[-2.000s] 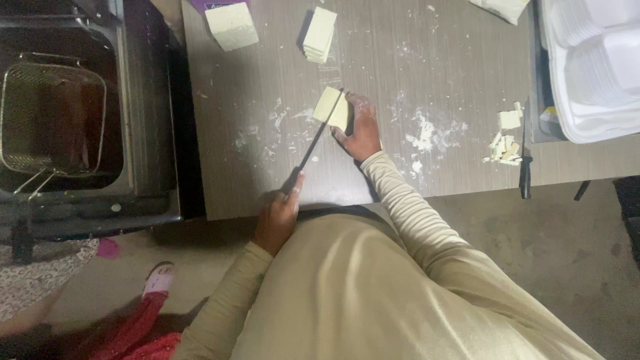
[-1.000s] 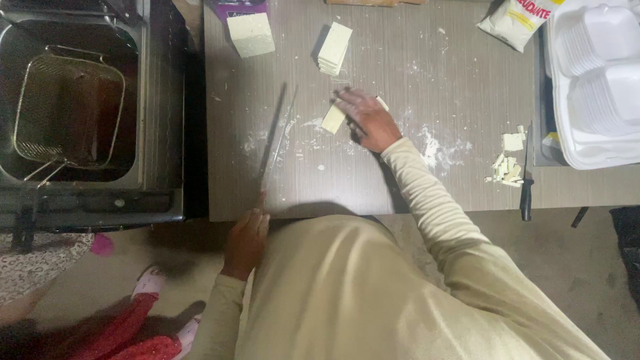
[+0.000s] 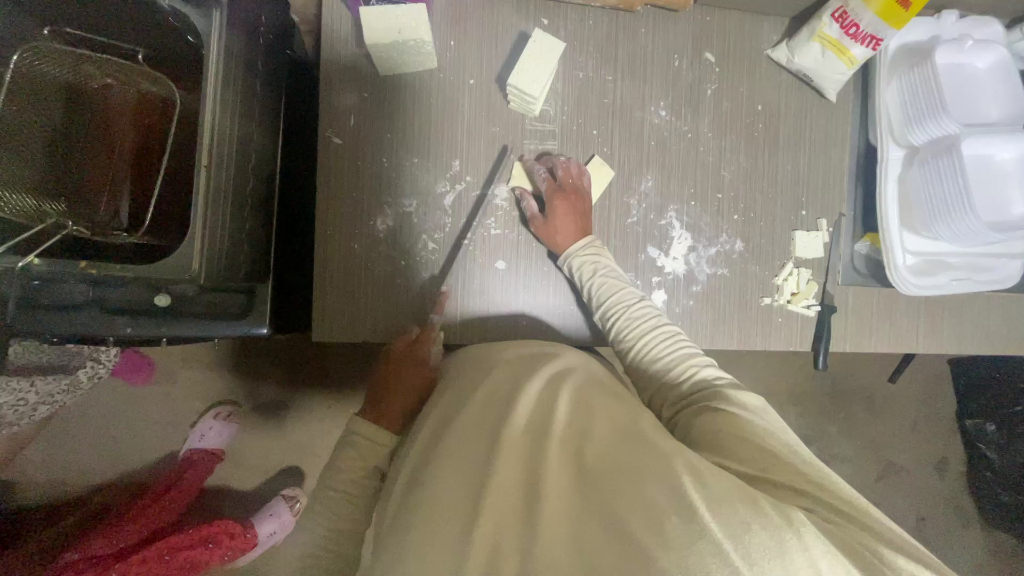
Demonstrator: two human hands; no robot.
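Note:
My left hand [image 3: 408, 368] is closed around a long knife [image 3: 474, 220] near the table's front edge, its blade pointing up and to the right. The blade tip lies just left of a small pale piece of what looks like cheese [image 3: 520, 174], which the thumb and fingers of my right hand [image 3: 560, 192] hold on the table. Against the right side of that hand lies another pale slice [image 3: 600, 178]. Farther back are a stack of slices [image 3: 536, 70] and a larger pale block [image 3: 398, 40]. White powder [image 3: 678, 250] is scattered on the wood-grain table.
A fryer with a wire basket [image 3: 88, 136] stands at left. At right are white foam containers [image 3: 952, 152], a bag of flour [image 3: 840, 48], cheese scraps [image 3: 796, 288] and a black-handled knife [image 3: 822, 336] overhanging the edge. Another person's feet [image 3: 212, 428] are at lower left.
The knife was on the pale piece two seconds ago, then swung left off it; its tip is now back near the piece. My right hand has shifted over the pieces, with one slice on its right.

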